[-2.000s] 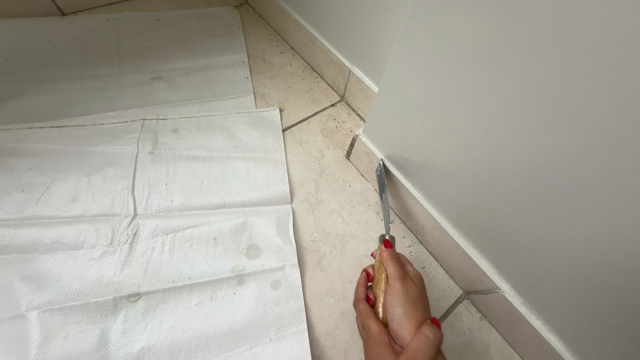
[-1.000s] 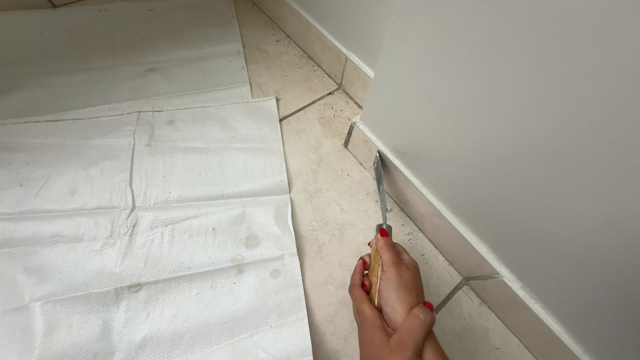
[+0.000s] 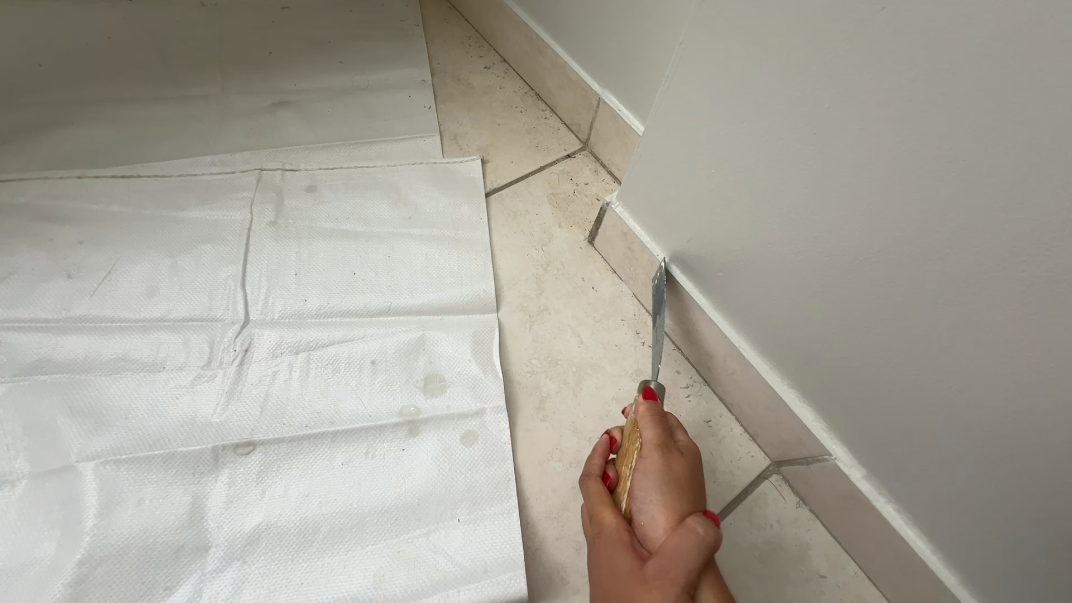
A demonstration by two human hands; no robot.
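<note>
My right hand [image 3: 670, 461] grips the wooden handle [image 3: 628, 461] of a putty knife, its thumb up by the metal collar. From the lower left, my left hand [image 3: 624, 536] clasps my right hand and wrist, its fingers bent at the handle's left side and its thumb across the wrist. The thin metal blade [image 3: 658, 318] points away from me, seen nearly edge-on. Its tip touches the top edge of the tiled skirting [image 3: 720, 368], where a white caulk or paint line [image 3: 762, 368] meets the wall, a little on my side of the outside corner.
White woven plastic sheeting [image 3: 360, 268], creased and spotted, covers the floor on the left. Beige floor tiles [image 3: 553, 310] with dark grout and small dark specks lie between it and the skirting. The grey-white wall [image 3: 879, 209] rises on the right and steps back beyond the corner.
The blade tip has moved slightly along the skirting's top edge, away from the outside corner and toward me. Both hands keep their hold.
</note>
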